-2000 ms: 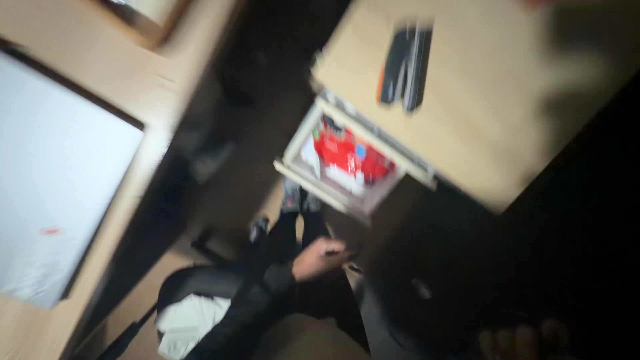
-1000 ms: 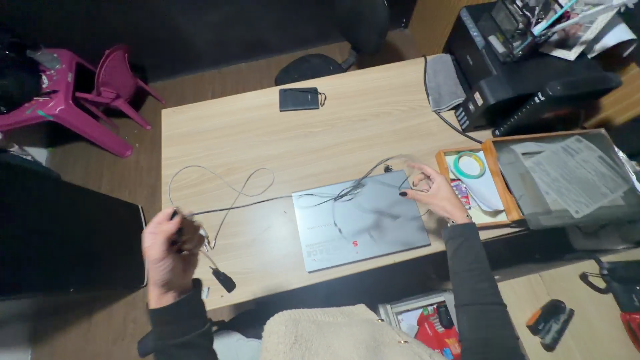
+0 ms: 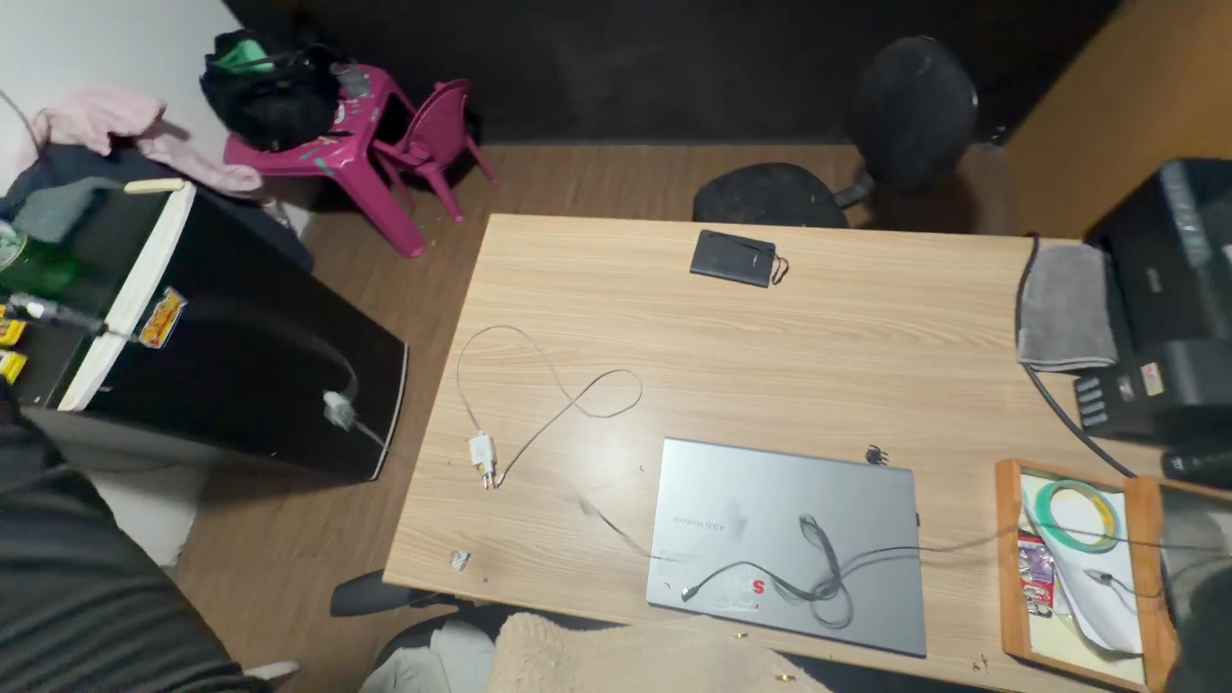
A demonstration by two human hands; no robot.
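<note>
Neither of my hands shows; a dark sleeve [image 3: 87, 568] crosses the lower left and another dark shape fills the lower right edge. What the hands hold is hidden. On the wooden desk [image 3: 818, 366], a white charger plug [image 3: 483, 457] lies at the left with a thin looped cable [image 3: 577, 399]. A closed silver ASUS laptop [image 3: 784, 520] lies near the front edge. Across its lid runs a bunched grey cable [image 3: 828, 577], extending right over a wood-framed tray [image 3: 1009, 577]. A small cable connector [image 3: 1099, 577] shows over the tray, beside a green and yellow ring [image 3: 1049, 534].
A black power bank or wallet [image 3: 733, 258] lies at the desk's back edge. A grey cloth [image 3: 1066, 308] and black printer [image 3: 1155, 385] are at the right. Left of the desk stand a black mini fridge [image 3: 260, 356] and a pink table [image 3: 371, 183]; behind it, an office chair [image 3: 770, 192].
Both hands were above the desk one second ago and are now out of view. The black piece that hung from a cable by my left hand no longer shows there. The view has shifted.
</note>
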